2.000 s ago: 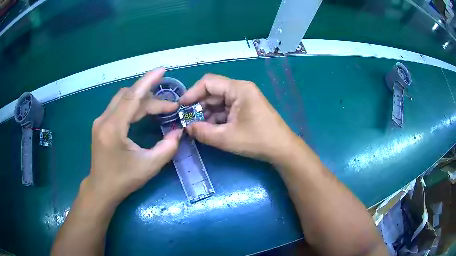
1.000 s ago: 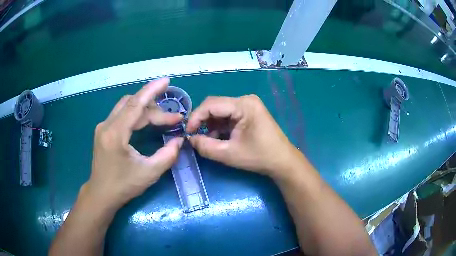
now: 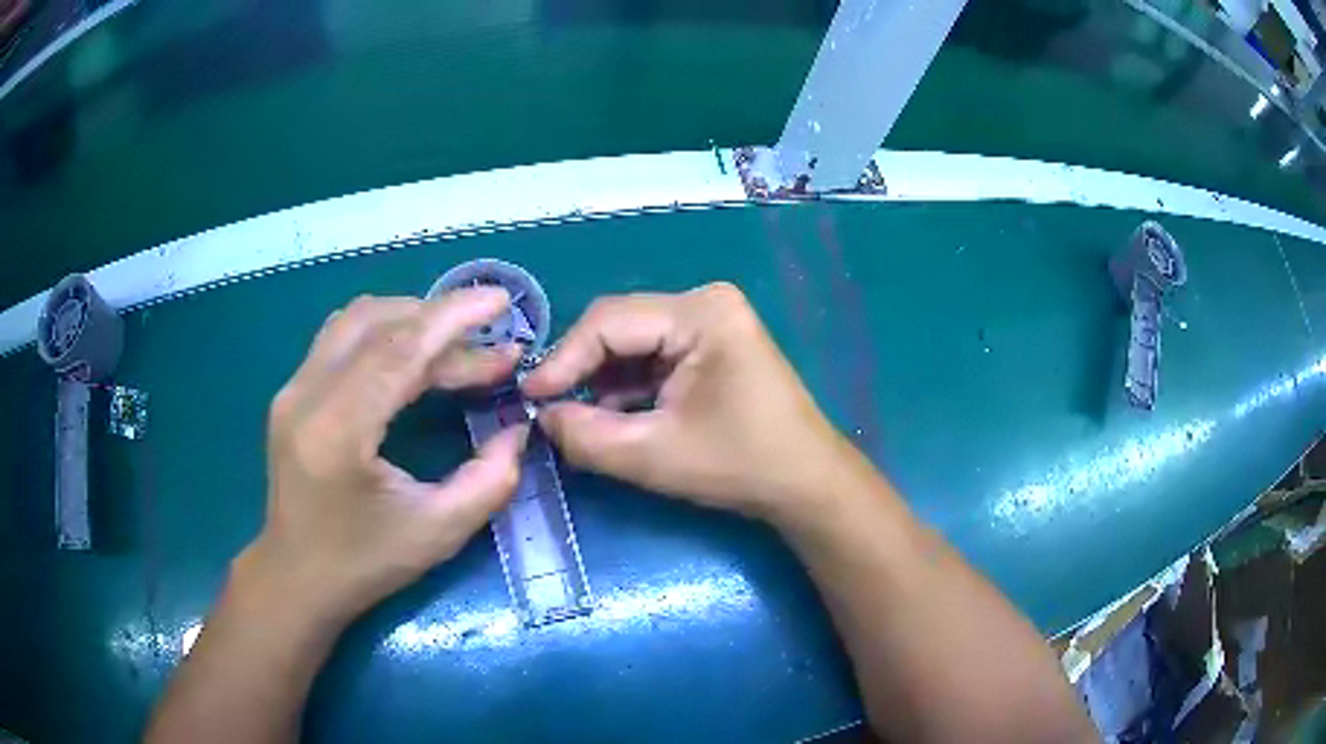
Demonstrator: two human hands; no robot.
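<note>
A grey housing [image 3: 541, 545] lies on the green bench in front of me, its round head away from me and its open channel handle toward me. My right hand [image 3: 691, 393] pinches a small circuit board at the junction of head and handle; only slivers of the board show between and behind the fingertips. My left hand [image 3: 386, 422] is at the same junction, thumb and index fingertip slightly apart, close to the right fingertips. Whether it holds a lead wire is hidden. Both hands cover part of the head.
Another housing [image 3: 73, 458] lies at the left with a circuit board [image 3: 128, 411] beside it. A third housing [image 3: 1144, 342] lies at the right. A white rail [image 3: 582, 182] with a metal post [image 3: 873, 87] runs behind. Cardboard cartons [image 3: 1185, 625] stand at the lower right.
The board was face-up between my fingers and is now mostly hidden by them. Both hands stay at the junction. My left index finger has curled lower over the round head.
</note>
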